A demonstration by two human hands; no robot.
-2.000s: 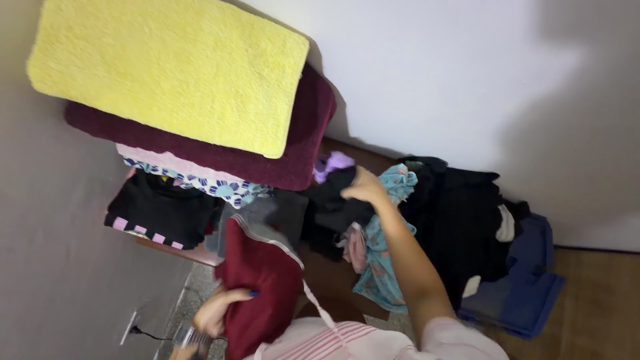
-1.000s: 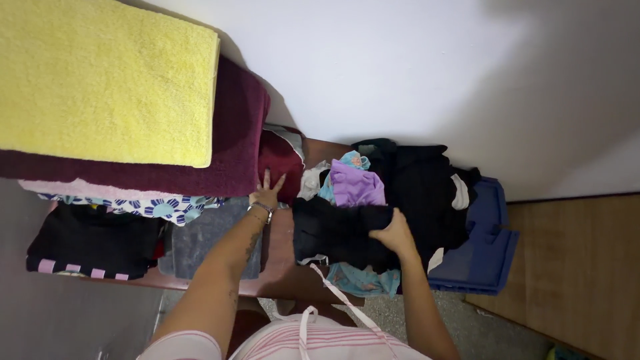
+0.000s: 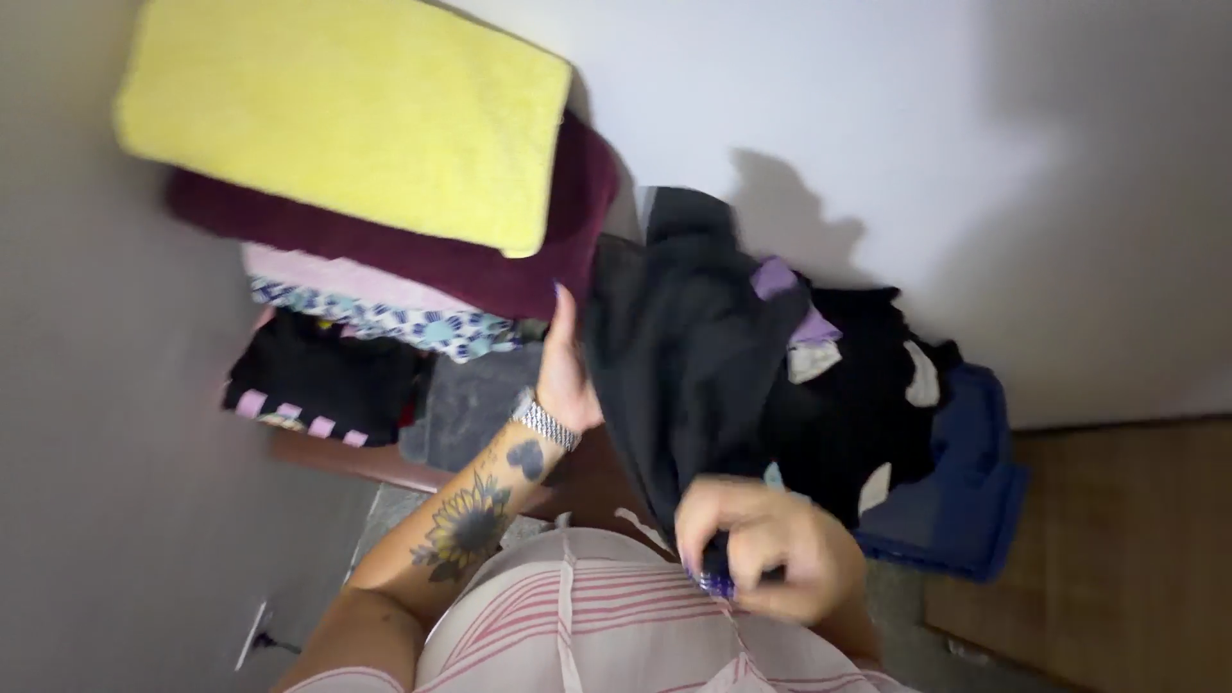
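A black cloth garment (image 3: pixel 683 337) hangs stretched in front of me, blurred by motion. My right hand (image 3: pixel 770 549) grips its near end close to my chest. My left hand (image 3: pixel 570 371), with a metal watch at the wrist, is at the garment's left edge, thumb raised; its fingers are hidden behind the cloth. Left of it lies a stack with a yellow towel (image 3: pixel 346 115) over a maroon towel (image 3: pixel 385 250). To the right is a heap of black clothes (image 3: pixel 837 414) with a purple cloth (image 3: pixel 813 325) among it.
A blue plastic bin (image 3: pixel 972 481) sits under the heap's right side. A folded black garment with pink squares (image 3: pixel 318 385) and a folded grey cloth (image 3: pixel 481 399) lie below the towels on a reddish-brown surface (image 3: pixel 366 465). A white wall (image 3: pixel 914 125) rises behind; a wooden panel (image 3: pixel 1126 539) is at right.
The black garment, which lay bunched on the surface one second ago, is now lifted and spread. Two seconds ago my left hand held a maroon cloth; one second ago it pressed it beside the towels.
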